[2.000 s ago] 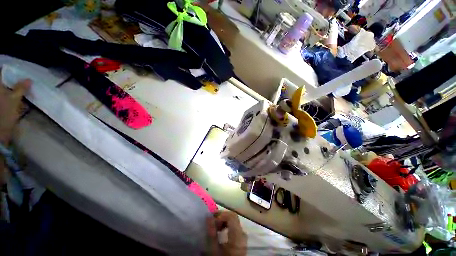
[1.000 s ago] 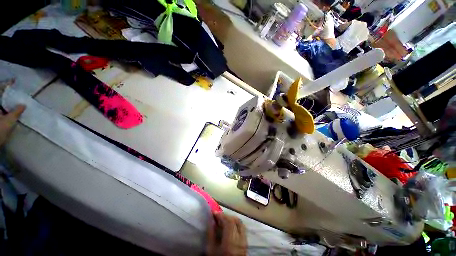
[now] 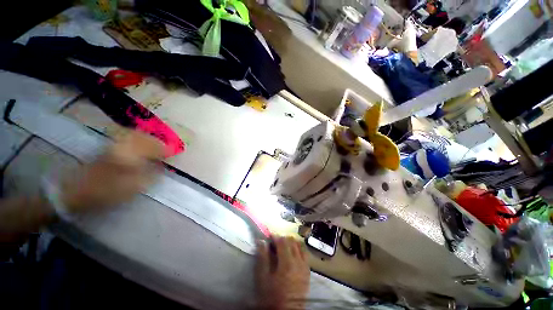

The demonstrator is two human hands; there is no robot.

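A long white strip (image 3: 200,209) lies along the table's near edge, with a black-and-pink printed edge (image 3: 245,210) showing beneath its far side. My right hand (image 3: 282,272) rests on the strip's right end, fingers bent over it, in front of the lit needle area. My left hand (image 3: 112,172) is blurred, over the middle of the strip; whether it touches or grips cannot be told. The white sewing machine (image 3: 327,169) stands beyond, with yellow blades (image 3: 382,142) on its head. The needle is lost in glare.
A black-and-pink panel (image 3: 142,121) and red item (image 3: 124,77) lie farther back. Dark pieces (image 3: 254,66) with a neon green tie (image 3: 215,27) sit at the far edge. A phone (image 3: 322,237) and black-handled scissors (image 3: 355,244) lie beside the machine. People are in the background.
My left hand has moved from the left picture edge rightward over the strip. The strip's left end lies lower on the table. My right hand stays near the strip's right end.
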